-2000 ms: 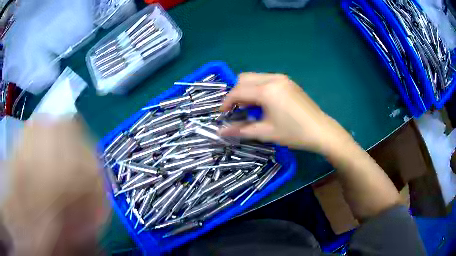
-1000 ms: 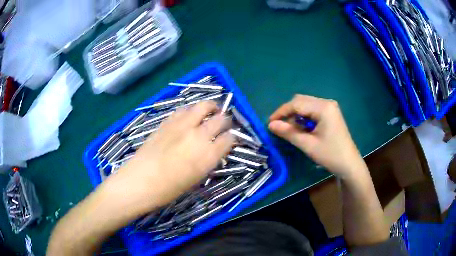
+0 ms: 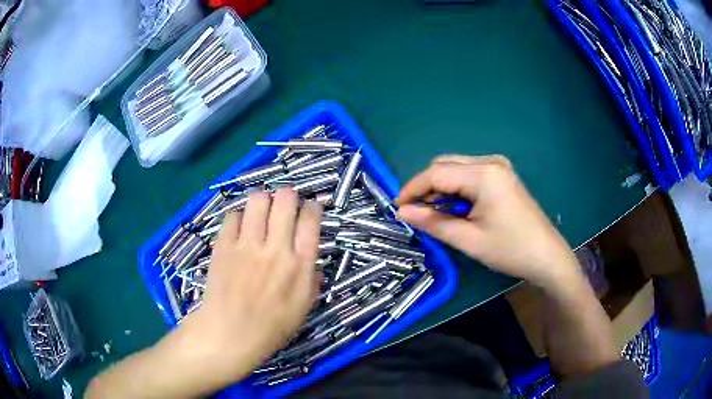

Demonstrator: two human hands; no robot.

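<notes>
A blue tray lies in front of me, heaped with metal cylinders that have thin pale stems. My left hand lies palm down over the left and middle part of the heap, fingers slightly spread. Its palm side is hidden, so I cannot tell whether it holds a part. My right hand is at the tray's right rim and grips a blue hand tool between thumb and fingers. The tool's tip is hidden at the fingertips.
A clear plastic box with rows of cylinders stands at the upper left. White sheets lie left. A small clear tub of metal pieces is at the lower left. Blue bins of parts are at the upper right. A cardboard box is below the bench edge.
My left hand, at the left edge two seconds ago, came over the heap and has since shifted left and down. My right hand moved right, out of the tray, then slightly back toward its rim.
</notes>
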